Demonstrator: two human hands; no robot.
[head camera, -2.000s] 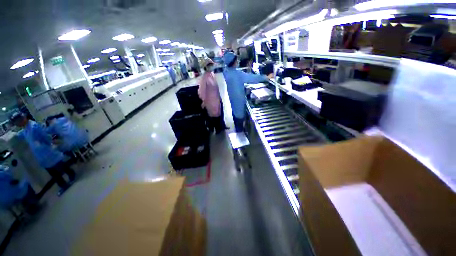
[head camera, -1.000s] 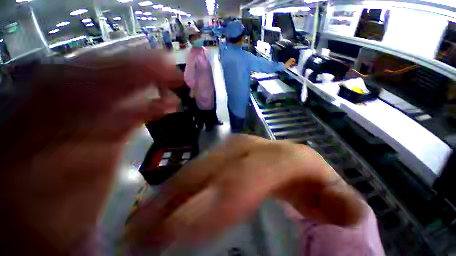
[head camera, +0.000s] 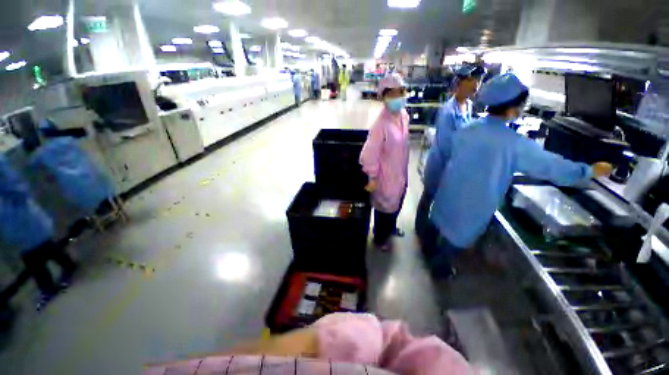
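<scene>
My right arm crosses the bottom edge in a pink sleeve. My right hand (head camera: 290, 343) is low, blurred and partly cut off; its fingers and anything in it cannot be made out. My left hand is not in view. Just beyond my arm, a low black bin (head camera: 276, 311) with a red tray (head camera: 293, 293) inside holds white and orange-brown rectangular pieces. Behind it a taller black bin (head camera: 326, 242) holds similar pieces. Another black bin (head camera: 339, 155) stands further back.
A person in pink (head camera: 389, 157) stands beside the bins. Two people in blue (head camera: 473, 176) are at the roller conveyor (head camera: 587, 293); one reaches right. A wrapped pale block (head camera: 554, 209) lies on the line. Long white machines (head camera: 227, 110) and people in blue (head camera: 73, 172) are left.
The carton seen two seconds ago is out of view. My two large blurred hands have dropped; only one shows low. The view has turned left, and a second person in blue shows.
</scene>
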